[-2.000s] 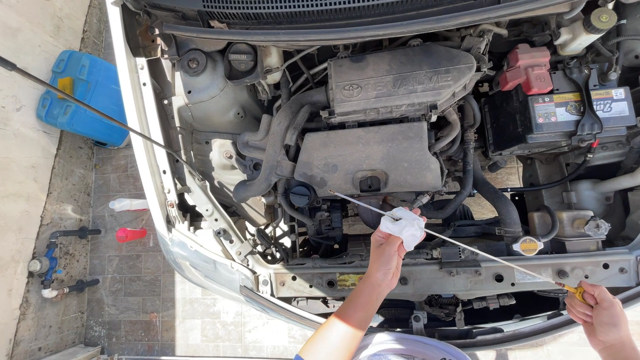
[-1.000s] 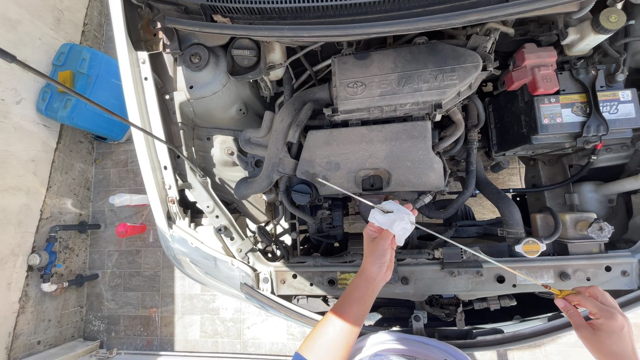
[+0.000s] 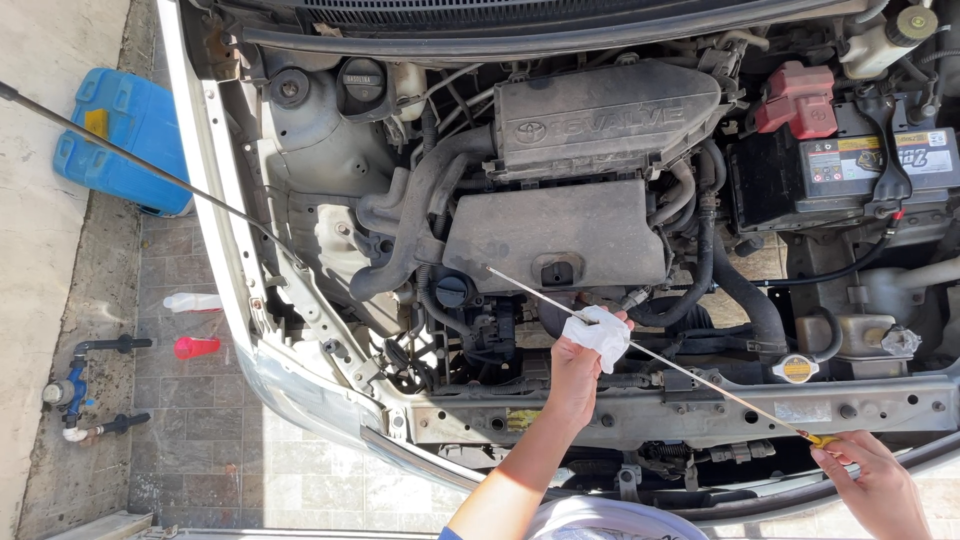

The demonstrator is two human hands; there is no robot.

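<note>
My left hand (image 3: 576, 379) is closed around a white cloth or paper wipe (image 3: 598, 339), which wraps the middle of the thin metal engine oil dipstick (image 3: 712, 388). At the lower right, my right hand (image 3: 866, 480) pinches the dipstick's yellow handle (image 3: 823, 441). The dipstick slants from the handle up and left, its bare tip lying in view over the lower edge of the dark plastic engine cover (image 3: 555, 232). Both hands are above the front crossmember (image 3: 630, 420) of the open engine bay. My left palm is hidden.
A car battery (image 3: 855, 165) with a red terminal cover (image 3: 796, 101) sits at the right, near the radiator cap (image 3: 795, 369). The hood prop rod (image 3: 157, 169) crosses the left side. Beyond the fender are a blue plastic case (image 3: 124, 142), a red bottle (image 3: 196, 347) and a water meter (image 3: 58, 392).
Against the earliest frame, my left hand and the wipe have moved left, toward the dipstick's tip. In both earlier frames each hand held the same things.
</note>
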